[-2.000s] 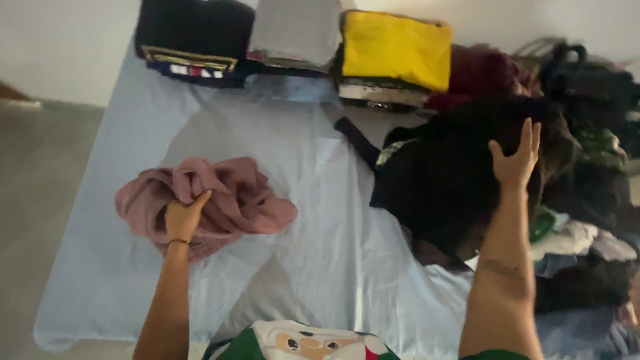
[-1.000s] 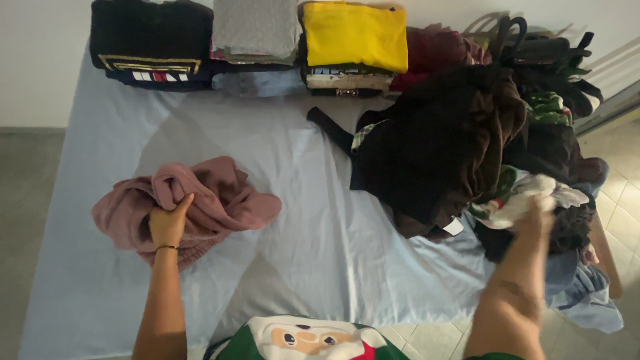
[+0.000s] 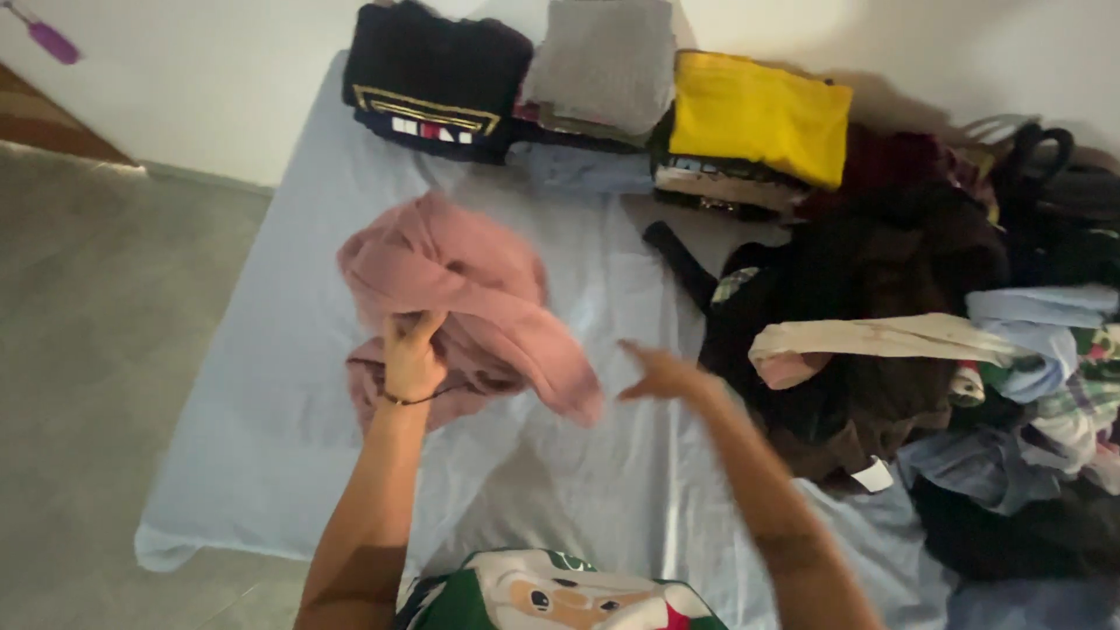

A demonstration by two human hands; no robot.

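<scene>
A crumpled pink knit garment lies over the left part of the light blue sheet. My left hand has hold of its near side, with the fingers partly hidden in the folds. Just right of the garment, my right hand is blurred, its fingers apart and nothing in them. Beyond that hand is a heap of dark clothes, with a cream strip of fabric lying across it.
Along the wall stand a black folded stack, a grey folded stack and a yellow folded garment on other clothes. Light blue and checked clothes are piled at the right. The bed's left edge drops to a grey floor.
My right hand has come from the clothes heap toward the pink garment. The cream strip now lies across the dark clothes. My left hand still holds the pink garment, whose folds look looser.
</scene>
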